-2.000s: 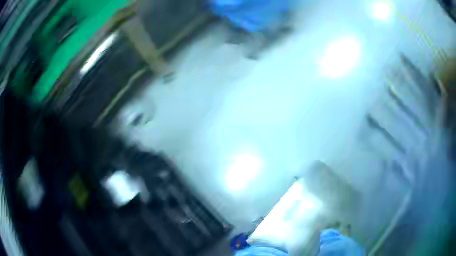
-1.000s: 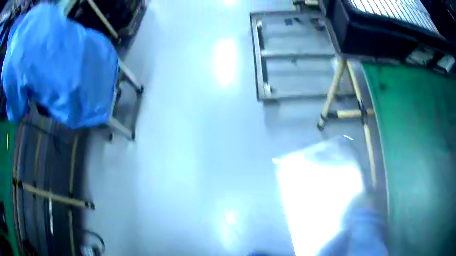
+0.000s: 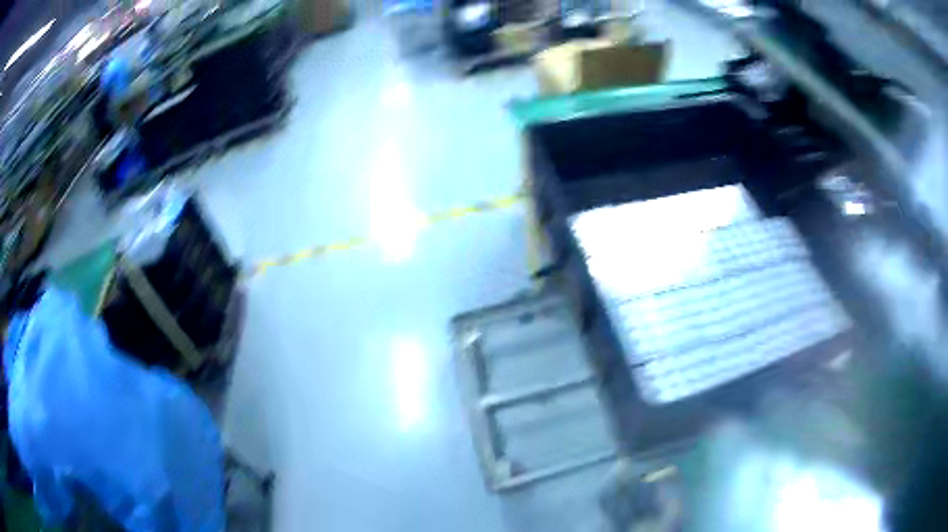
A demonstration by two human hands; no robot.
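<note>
A large black bin [image 3: 650, 171] stands at the right of the view. Rows of bright silver metal housings [image 3: 717, 291] lie inside it, blurred and partly washed out by glare. A very bright white patch [image 3: 816, 504] shows at the bottom right, cut by the picture's edge; it may be the white sheet, but blur hides what it is. Neither of my hands can be made out.
A grey metal trolley frame [image 3: 546, 400] stands on the floor left of the bin. A person in a blue smock [image 3: 114, 416] is at lower left, near a black bin [image 3: 166, 291]. A yellow line [image 3: 353, 246] crosses the floor. A cardboard box [image 3: 603, 68] is behind.
The view has swung up and toward the bin, which now shows larger and lower. The blue sleeve and the large white sheet seen in front of me before are no longer clearly visible.
</note>
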